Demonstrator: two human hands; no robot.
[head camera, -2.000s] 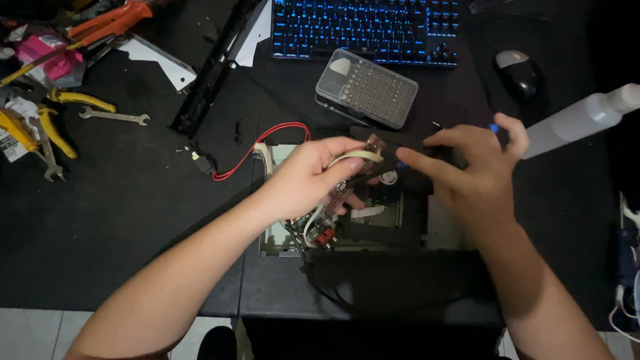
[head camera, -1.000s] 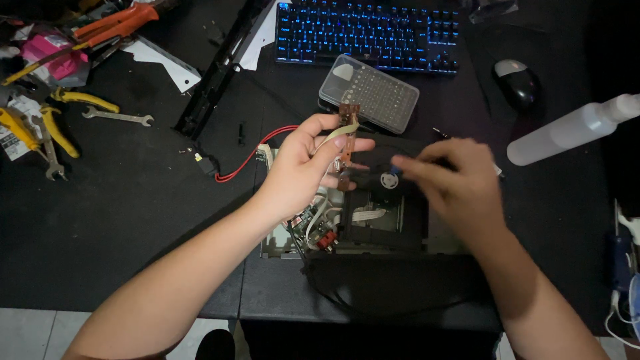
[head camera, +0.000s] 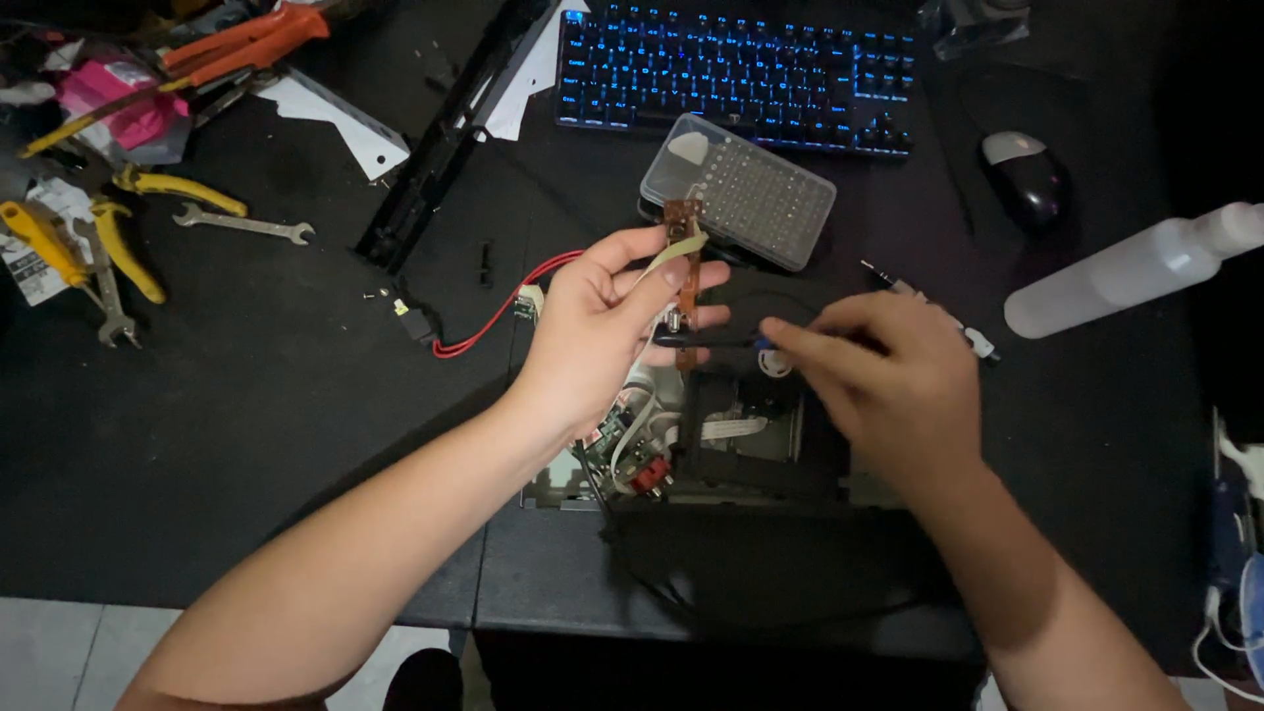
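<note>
My left hand (head camera: 602, 326) grips a narrow brown circuit board (head camera: 688, 276) with a pale flat ribbon cable, held upright over an opened electronic device (head camera: 770, 489). In my right hand (head camera: 889, 385) is a thin dark tool, likely a screwdriver, with a blue part by the fingertips; its dark shaft (head camera: 726, 343) points left to the lower part of the brown board. Whether its tip touches the board cannot be told. Below the hands, the device shows a green circuit board (head camera: 614, 432), a red connector block (head camera: 652, 476) and a white ribbon cable (head camera: 733, 429).
Behind the hands are a clear plastic case of bits (head camera: 755, 188) and a lit keyboard (head camera: 731, 84). A mouse (head camera: 1025, 178) and a translucent bottle (head camera: 1116, 272) stand right. Left are a wrench (head camera: 247, 225), yellow-handled pliers (head camera: 128, 252), a long black panel (head camera: 444, 138) and red wires (head camera: 494, 316).
My left hand has turned the brown board more upright. My right hand, earlier apart from it with fingers spread, now has the dark tool's shaft pointing at the board.
</note>
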